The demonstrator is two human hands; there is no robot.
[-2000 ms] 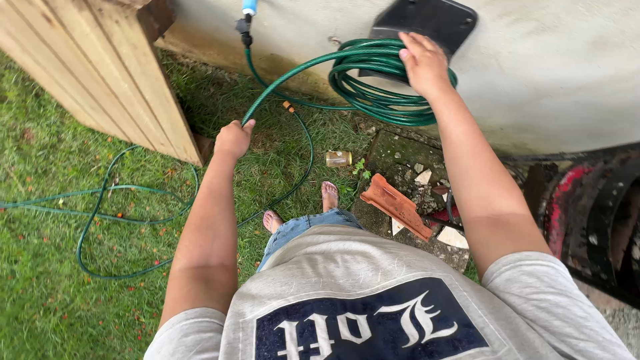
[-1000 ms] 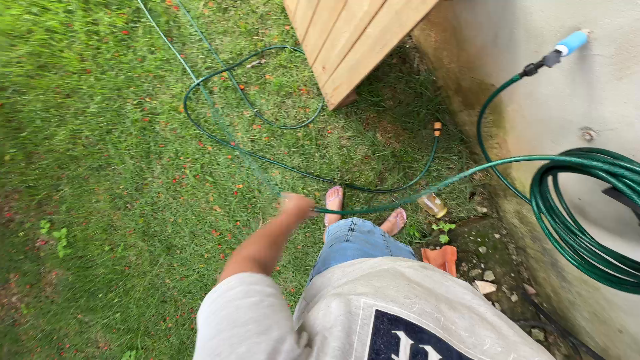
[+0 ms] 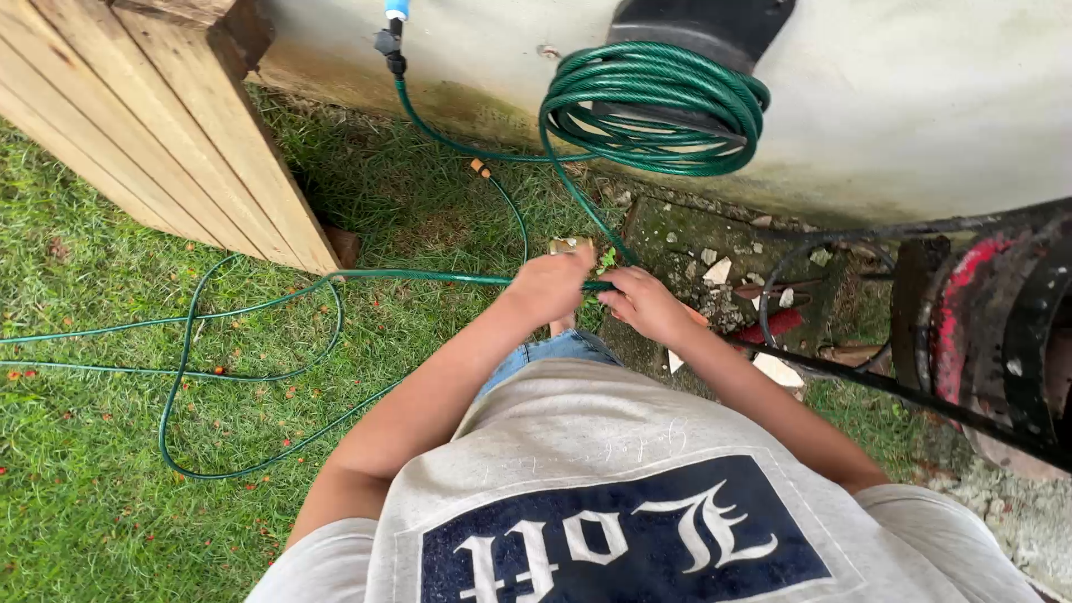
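Note:
A green garden hose hangs in a coil [image 3: 653, 109] on a black wall-mounted holder [image 3: 703, 29]. From the coil one length drops to my right hand [image 3: 649, 306], whose fingers are closed on it. Close beside it, my left hand [image 3: 548, 286] is wrapped round the same hose, slightly blurred. Past my left hand, the hose [image 3: 419, 275] runs left and lies in loose loops over the grass. An orange hose connector [image 3: 480, 167] lies near the wall. Another stretch of hose joins a black fitting [image 3: 390, 52] under a blue tap connector [image 3: 397, 9].
A wooden plank structure [image 3: 159, 126] stands at upper left by the pale wall [image 3: 904, 100]. Broken tile pieces [image 3: 777, 369] and a red roller-like object [image 3: 769, 326] lie on mossy paving at right. Beyond them are a black bar and a worn red and black object [image 3: 963, 310].
My right hand was on the coil two seconds ago; now it holds the hose below it, beside my left hand. The view swung left and back between the frames.

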